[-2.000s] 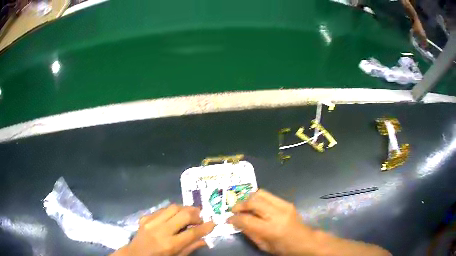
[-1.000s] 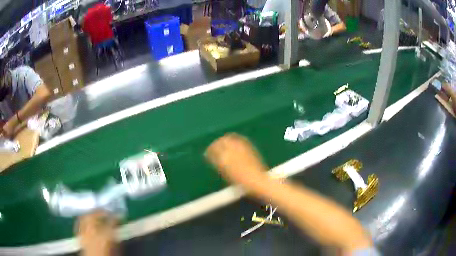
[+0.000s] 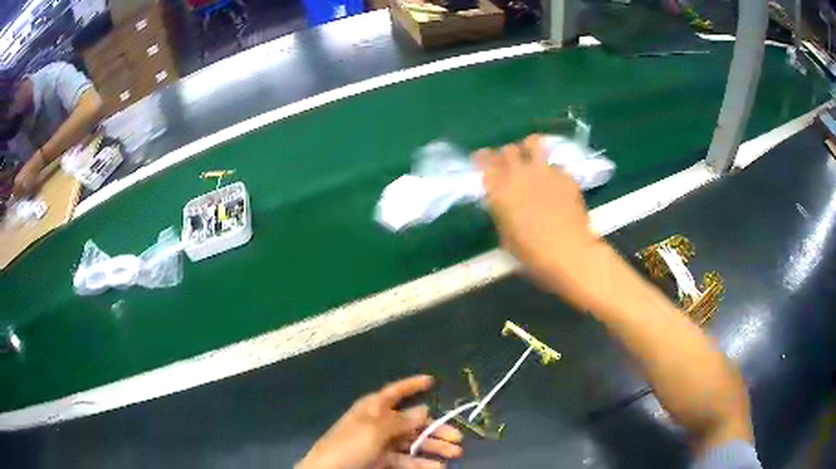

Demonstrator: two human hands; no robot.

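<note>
My right hand (image 3: 532,188) reaches over the green belt and grips the bag of a bagged white unit (image 3: 431,194); the bag shows on both sides of my fingers, slightly blurred. My left hand (image 3: 390,430) is low over the dark bench, fingers spread, at the loose cable assemblies (image 3: 530,343), white strips with yellow-gold end bars. One white strip runs to its fingers; whether they grip it is unclear. An open white housing (image 3: 217,222) with parts inside lies on the belt at left, its clear bag (image 3: 128,272) trailing left.
A gold-ended cable bundle (image 3: 680,271) lies right of my right forearm. A grey post (image 3: 741,87) stands at the belt's near edge, right. The belt's pale edge (image 3: 367,322) crosses in front. A person (image 3: 57,114) works at far left; a cardboard box (image 3: 449,23) stands beyond.
The housing on the belt is farther left and away, with my left hand off it and now at the loose cables. My right hand has moved right and taken hold of the other bagged unit.
</note>
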